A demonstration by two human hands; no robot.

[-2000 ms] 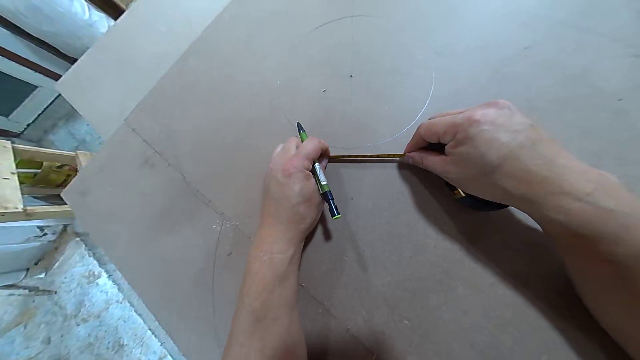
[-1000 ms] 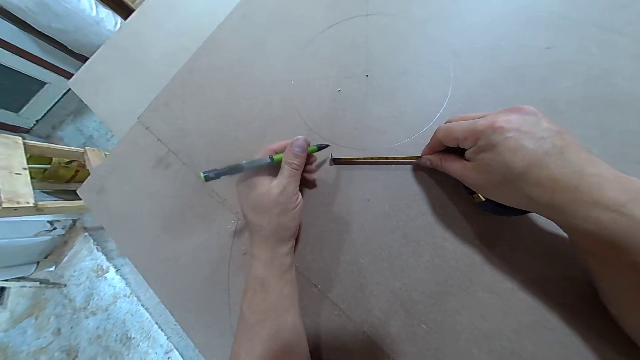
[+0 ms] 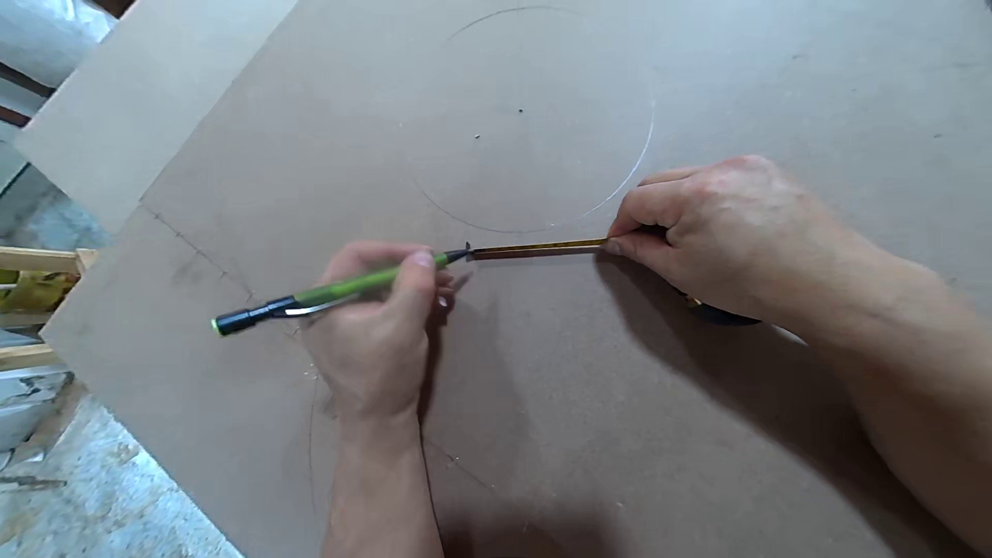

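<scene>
My left hand (image 3: 372,325) grips a green and black mechanical pencil (image 3: 341,291), its tip touching or very near the hooked end of a yellow tape measure blade (image 3: 539,247). Between thumb and forefinger, my right hand (image 3: 721,225) pinches that blade, which lies across a brown sheet board (image 3: 558,403). The dark tape measure case (image 3: 725,315) is mostly hidden under my right hand. Above the blade, a thin circle line (image 3: 642,155) is drawn on the board, with two small dots inside it.
A paler board (image 3: 155,101) adjoins at the upper left. Beyond the board's left edge are a wooden frame (image 3: 35,356) and a dusty, stained floor (image 3: 93,480). A faint marked line (image 3: 194,246) crosses the board's left part.
The pencil first stood upright across my left fingers beside the blade's end, then swung round to point right. Its tip has since come to the tape's hook. My right hand keeps its pinch.
</scene>
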